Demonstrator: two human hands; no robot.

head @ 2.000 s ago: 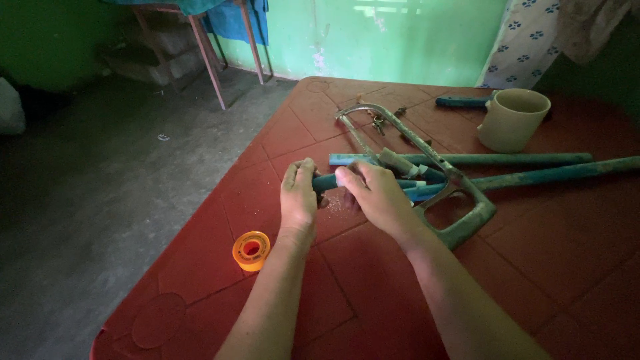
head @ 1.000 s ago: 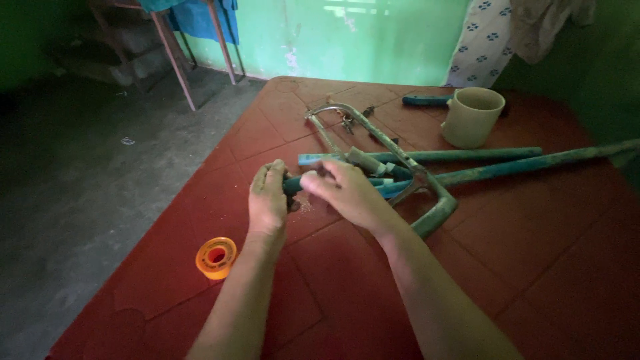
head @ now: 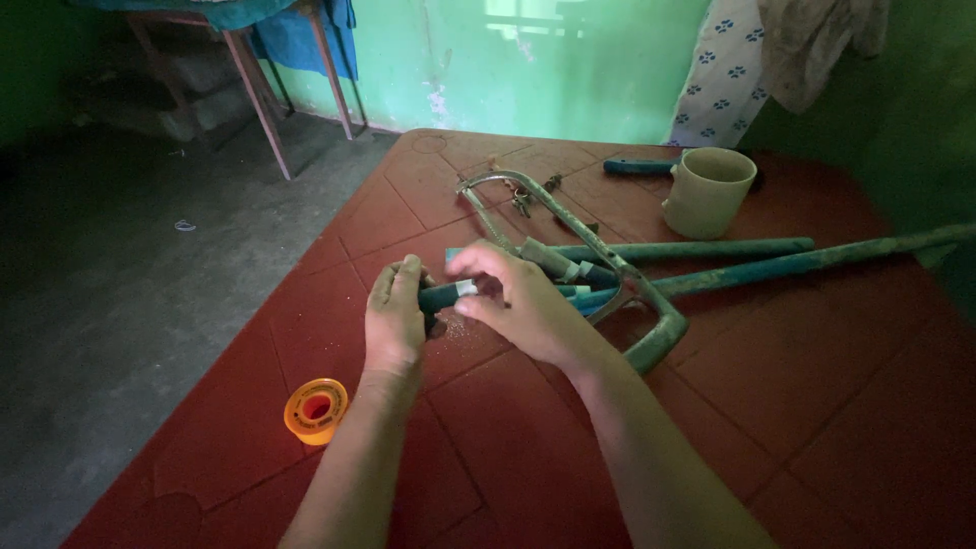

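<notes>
My left hand [head: 396,305] grips a short dark green pipe piece [head: 442,296] whose right end is wrapped in white tape. Just right of that end, my right hand [head: 515,297] has its thumb and fingers apart; whether a fingertip touches the pipe is unclear. An orange tape spool [head: 316,412] lies on the table left of my left forearm. Behind and right of my right hand rests a hacksaw [head: 564,210] with a worn metal frame. Several short pipe pieces with white ends, one of them grey [head: 547,259], lie under and beside the saw.
A red plastic table [head: 252,381] bears two long pipes, one green [head: 686,250] and one blue [head: 724,276]. At the back right are a beige mug [head: 709,193] and a dark blue handle [head: 639,166]. Keys [head: 521,202] lie behind the saw. Light-coloured grains are scattered near my hands.
My right hand's fingers have come away from the pipe's right end and spread, so the white-taped end now shows. My left hand keeps its hold.
</notes>
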